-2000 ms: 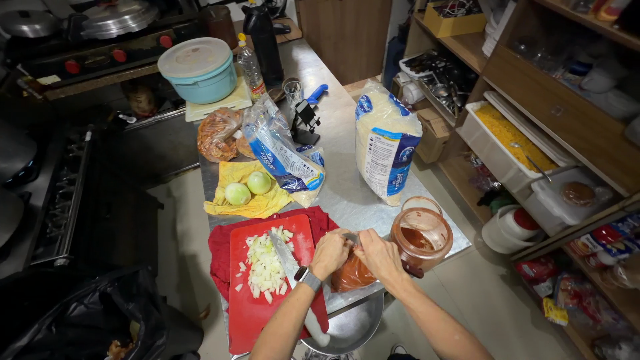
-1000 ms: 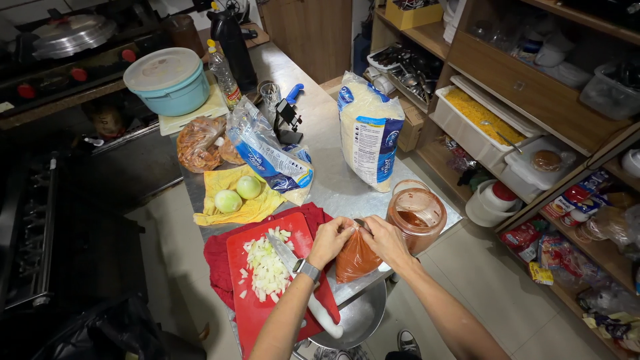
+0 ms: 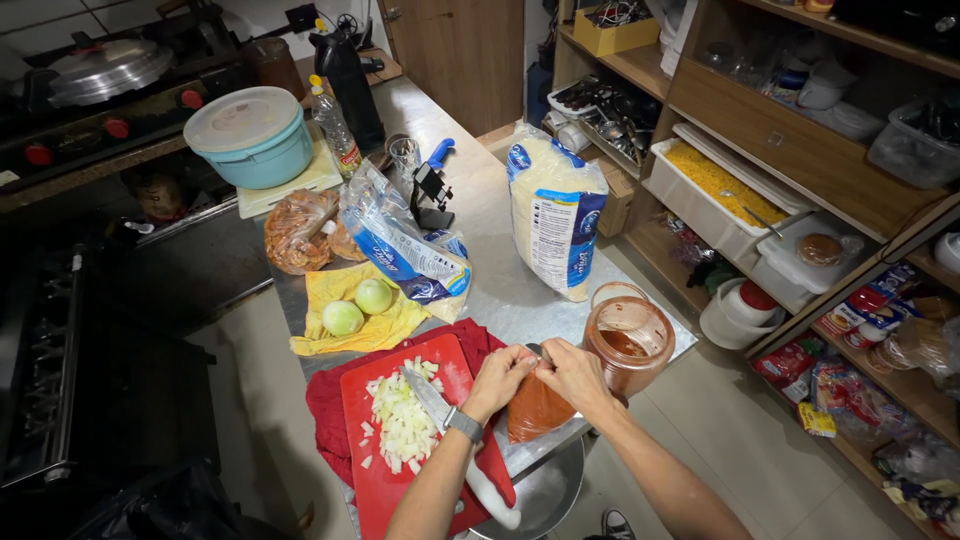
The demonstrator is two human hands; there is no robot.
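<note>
Both of my hands pinch the gathered top of a plastic bag of reddish-brown powder (image 3: 536, 411). My left hand (image 3: 504, 379) is at the bag's left side, and my right hand (image 3: 574, 371) is close beside it; a small dark object shows between them. Just right of the bag stands an open, clear plastic jar (image 3: 628, 345) with some of the same colour inside. On the red cutting board (image 3: 442, 352) at left lie chopped onion (image 3: 401, 420) and a knife with a white handle (image 3: 491, 491), partly under my left forearm. The board rests on a red cloth (image 3: 326, 420).
Two peeled onions (image 3: 343, 318) lie on a yellow cloth (image 3: 405, 319). Behind are an opened plastic package (image 3: 405, 255), a full bag of rice (image 3: 555, 217) and a blue lidded tub (image 3: 255, 154). A metal bowl (image 3: 551, 487) sits below the table edge. Shelves (image 3: 652, 255) stand right.
The powder bag now hangs upright from both hands, where two seconds ago it lay lower and flatter by the jar. My hands stay close together at its top.
</note>
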